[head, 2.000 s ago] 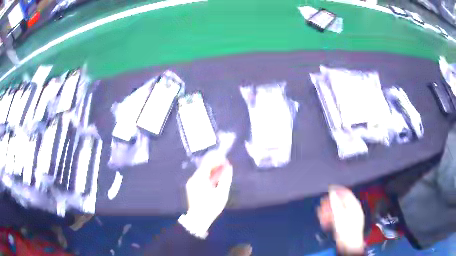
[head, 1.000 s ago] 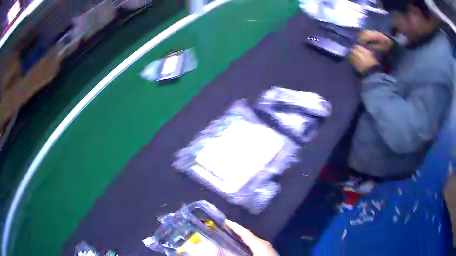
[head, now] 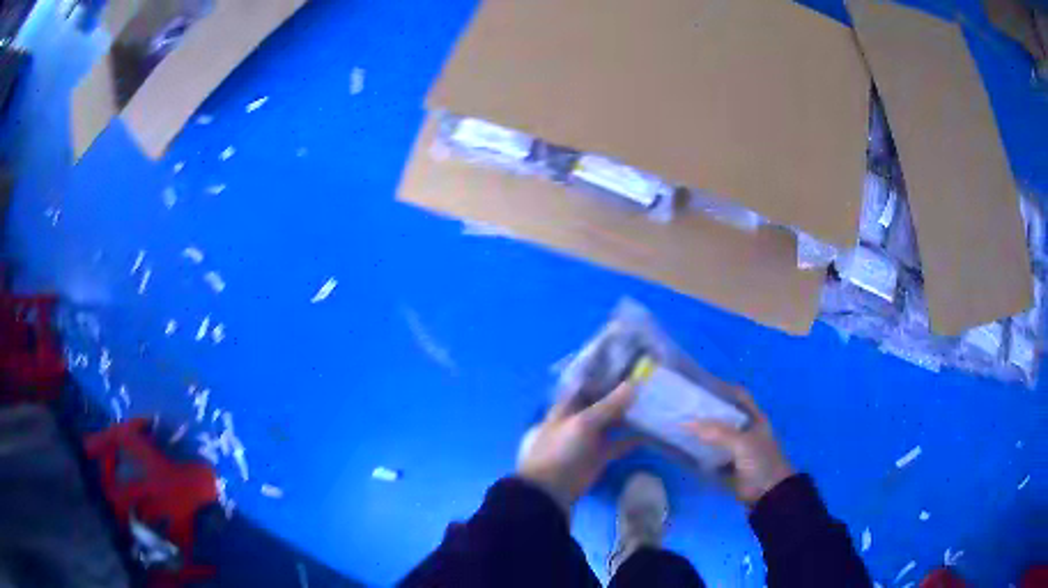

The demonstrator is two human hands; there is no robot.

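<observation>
My left hand (head: 575, 454) and my right hand (head: 747, 448) hold a bagged battery pack (head: 678, 404) between them, low in front of me over the blue floor. The pack has a pale face and a small yellow patch of tape near its far left end. Clear, crinkled bag shows around it. The held thing is slightly blurred, and I cannot tell if it is one unit or several. Ahead, a large cardboard sheet (head: 667, 92) covers most of some bagged units (head: 621, 182), whose row shows along its near edge.
A narrower cardboard piece (head: 954, 172) lies over more bagged units (head: 868, 273) at the right. An open carton (head: 207, 69) is at the upper left. Red stools (head: 149, 488) and part of a person in grey (head: 46, 494) are at the lower left. White scraps litter the floor.
The view has turned from the dark bench and green belt to the blue floor and cardboard stack. Both hands now hold the bagged pack; one second ago only one hand showed at it.
</observation>
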